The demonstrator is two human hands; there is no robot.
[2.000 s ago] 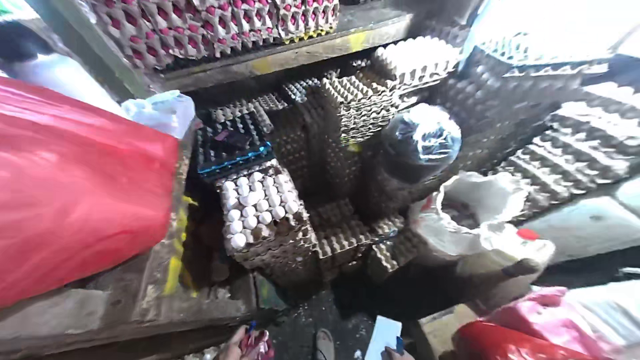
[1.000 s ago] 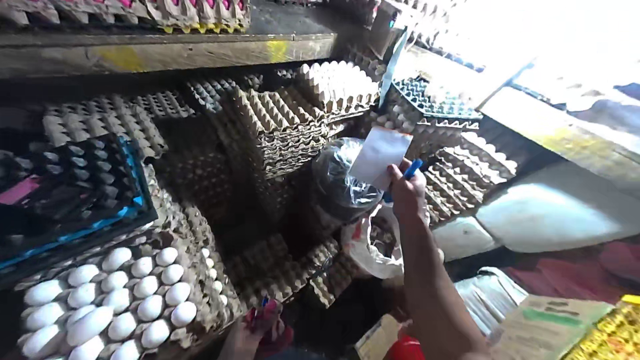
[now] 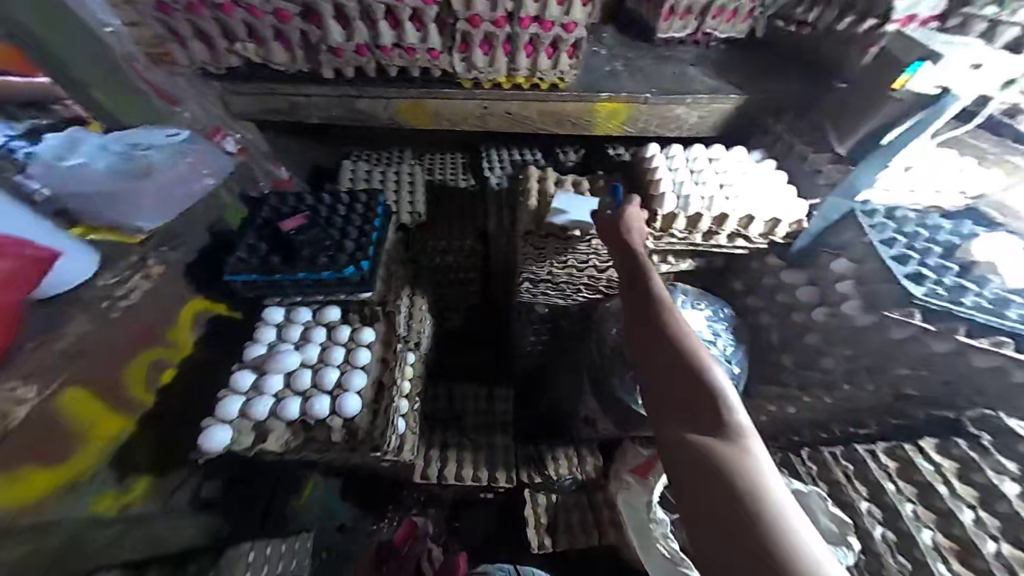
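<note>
My right hand (image 3: 622, 222) reaches forward over a stack of pulp egg trays (image 3: 564, 268), gripping a white paper pad (image 3: 573, 209) and a blue pen (image 3: 616, 194). Just right of it lies a tray of white eggs (image 3: 720, 188). At the bottom edge shows a dark red cloth-like thing (image 3: 416, 548); my left hand cannot be made out there. A tray of white eggs (image 3: 300, 368) sits at the left, with one egg lying on top of the others. Behind it are black plastic egg trays (image 3: 308, 240) with a blue edge.
A wooden shelf (image 3: 504, 112) with stacked trays of pink-red eggs (image 3: 384, 36) spans the back. Plastic-wrapped goods (image 3: 708, 328) and a white sack (image 3: 640, 496) lie beneath my right arm. More pulp trays (image 3: 912, 480) stand at the lower right, and a grey tray (image 3: 944, 256) at the right.
My right arm, low at the bottom edge two seconds ago, now extends far forward with the paper and pen. The view has swung right and back left.
</note>
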